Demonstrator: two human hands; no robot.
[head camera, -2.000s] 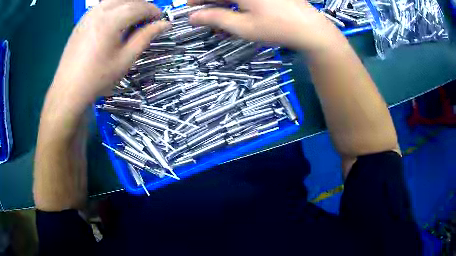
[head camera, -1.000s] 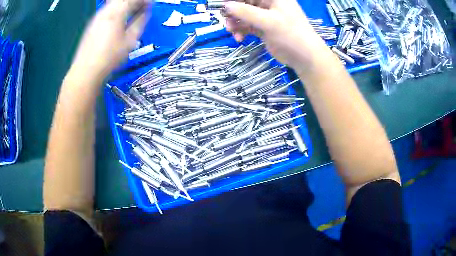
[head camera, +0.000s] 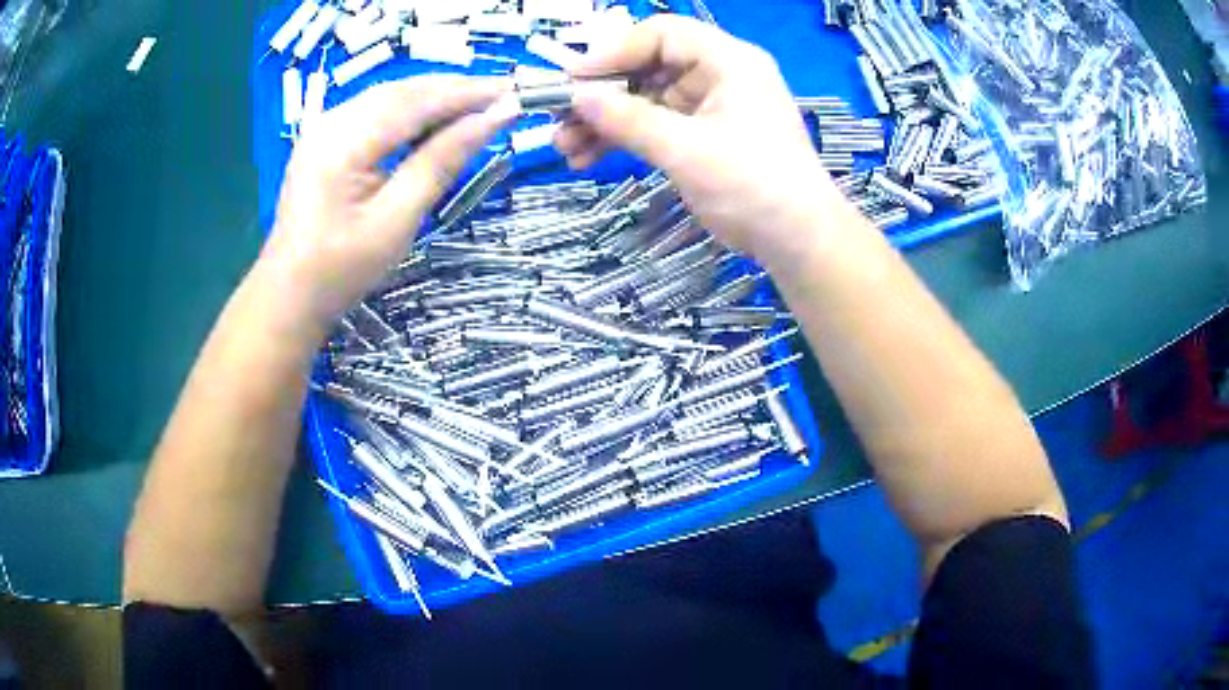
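My left hand (head camera: 391, 169) and my right hand (head camera: 687, 128) meet above the edge between the near and far trays. Both hold a short silver metal sleeve (head camera: 546, 97) between their fingertips, lying about level. Whether a white piece is inside it I cannot tell. The near tray (head camera: 593, 537), shallow and blue, is heaped with silver assembled units (head camera: 580, 324) with thin rods sticking out. The far blue tray (head camera: 274, 101) holds white plastic pieces (head camera: 438, 43), partly hidden by my hands.
The right-hand blue tray (head camera: 943, 220) holds loose silver sleeves (head camera: 917, 142). A clear plastic bag (head camera: 1092, 135) of silver tubes lies at its right. A blue side tray (head camera: 51, 310) stands at the left edge. A stray white piece (head camera: 142, 54) lies on the green mat (head camera: 162, 202).
My left hand has come in from the left to the metal sleeve, and both hands now hold it. The view has shifted, showing more of the white pieces in the far tray.
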